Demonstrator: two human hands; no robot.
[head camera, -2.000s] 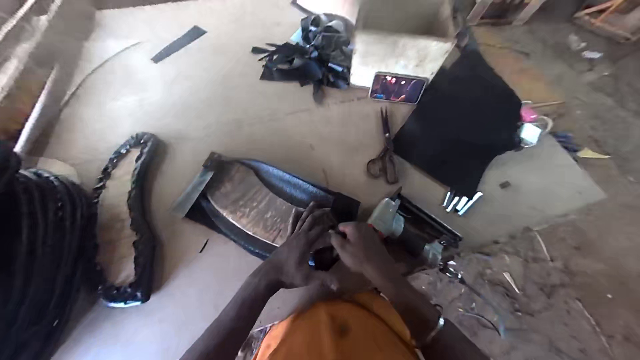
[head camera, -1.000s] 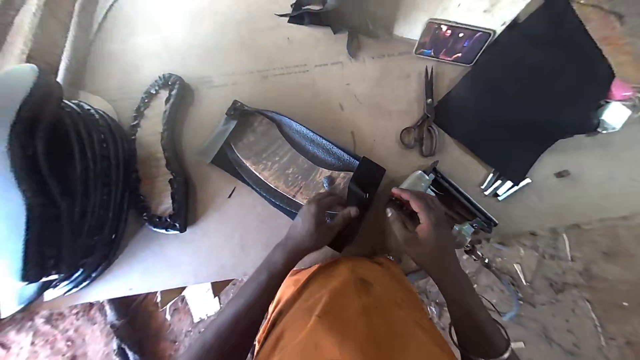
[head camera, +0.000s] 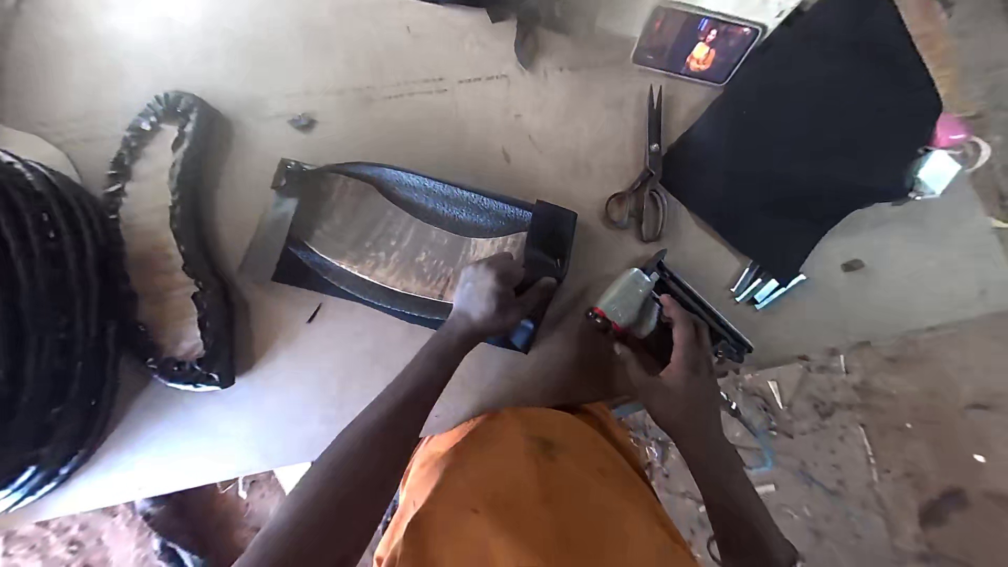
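Observation:
My left hand (head camera: 492, 295) grips the right end of a curved wooden board (head camera: 394, 236) with black sheet material (head camera: 453, 206) folded around its edges. A black flap (head camera: 551, 232) crosses that end beside my fingers. My right hand (head camera: 677, 362) is at a pneumatic stapler (head camera: 630, 298) lying on the work surface, its fingers spread against the tool's near side; whether it has closed around the handle is hard to see. Black-handled scissors (head camera: 650, 177), points away from me, lie beyond the stapler. To the left is another curved board (head camera: 161, 244), with black material gathered around its rim.
A stack of black-covered pieces (head camera: 55, 315) stands at the far left. A phone (head camera: 697, 43) with a lit screen lies near a large black sheet (head camera: 811, 134). Staple strips (head camera: 764, 285) stick out by the sheet's near edge. An air hose (head camera: 756, 441) hangs near my right forearm.
My right hand has moved away from the black-edged board, rightward to the stapler. My left hand has stayed at the board's right end. The view has shifted closer.

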